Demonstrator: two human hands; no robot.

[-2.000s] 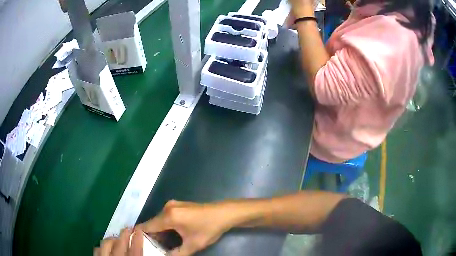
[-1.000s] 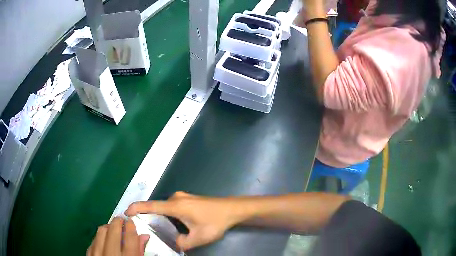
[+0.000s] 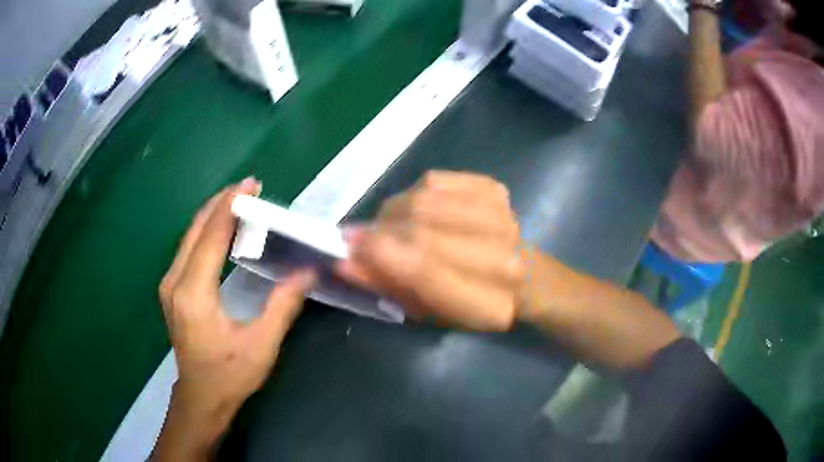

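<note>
A white retail box point(image 3: 303, 262) is held between my hands above the belt rail and the dark bench. Its near side looks open and dark inside, with a white flap along its upper edge. My left hand point(image 3: 217, 302) grips its left end, fingers behind and thumb on the near edge. My right hand point(image 3: 443, 248) is at its right end, fingers on the flap edge. The right fingertips are blurred.
An open retail box point(image 3: 248, 45) stands on the green belt point(image 3: 135, 221). White trays point(image 3: 565, 59) are stacked on the bench beside a post point(image 3: 485, 20). Papers point(image 3: 122, 68) lie on the far ledge. A person in pink point(image 3: 768, 153) sits at right.
Both hands and the box have risen from the bottom edge to mid-picture, showing the box's open side. The view has shifted, so the trays and standing boxes appear higher and farther right.
</note>
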